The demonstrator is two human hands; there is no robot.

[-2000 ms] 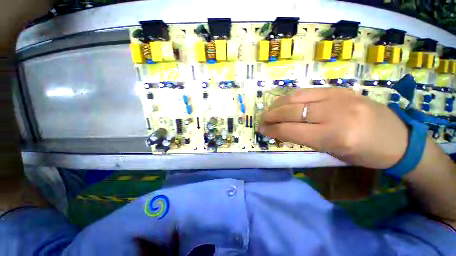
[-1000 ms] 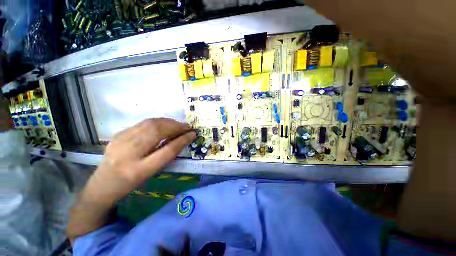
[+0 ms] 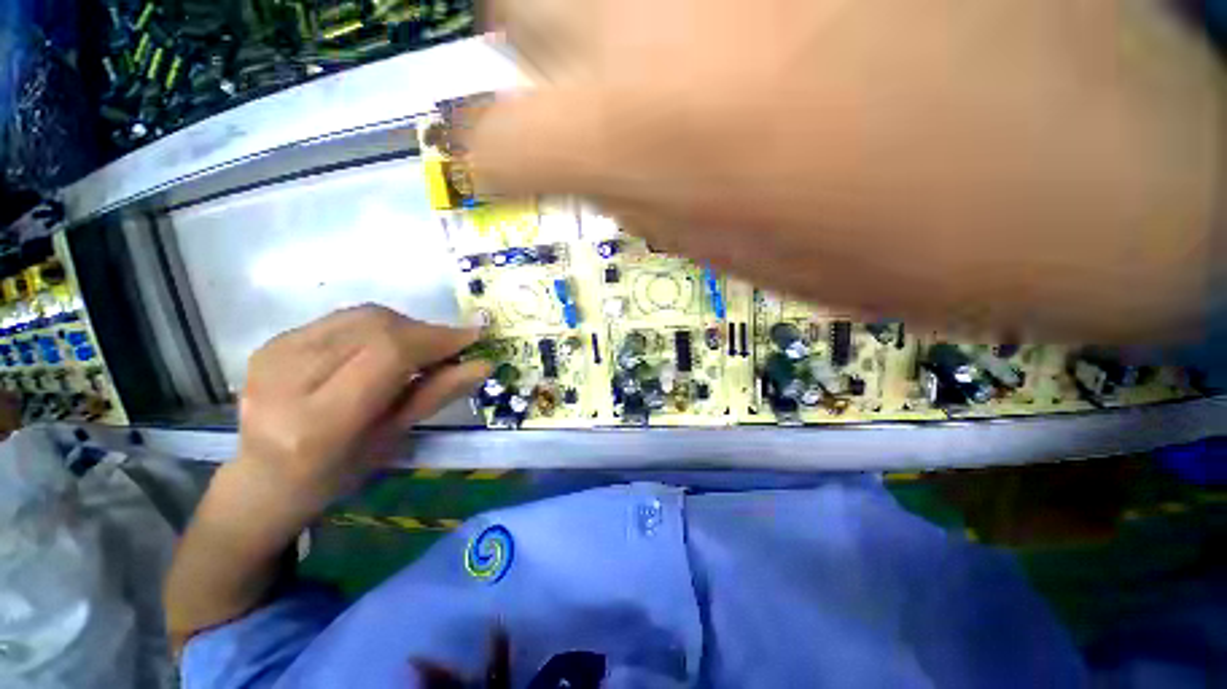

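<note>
A cream PCB panel [image 3: 532, 299] of repeated narrow boards lies across the conveyor. Its near edge carries dark green capacitors [image 3: 785, 339] and small black chips. Blue disc capacitors [image 3: 567, 304] stand mid-board. My left hand [image 3: 330, 390] is at the panel's left end, thumb and forefinger close around a dark greenish spot by the first board's near part; whether they grip a part is unclear. My right hand [image 3: 579, 141] is large and blurred, close to the camera over the panel's far side; its fingers are unclear. It hides most of the yellow parts.
Metal conveyor rails [image 3: 337, 128] run along the far and near sides. A pale plate [image 3: 316, 269] lies left of the panel. More boards [image 3: 51, 330] are at the far left. A tray of loose green capacitors [image 3: 256, 47] is beyond the far rail. Grey fabric shows at lower left.
From the first earlier frame, my left hand has come in at the panel's left end and my right hand has left the boards' near part. Since the second, my right hand has swept leftward over the far side.
</note>
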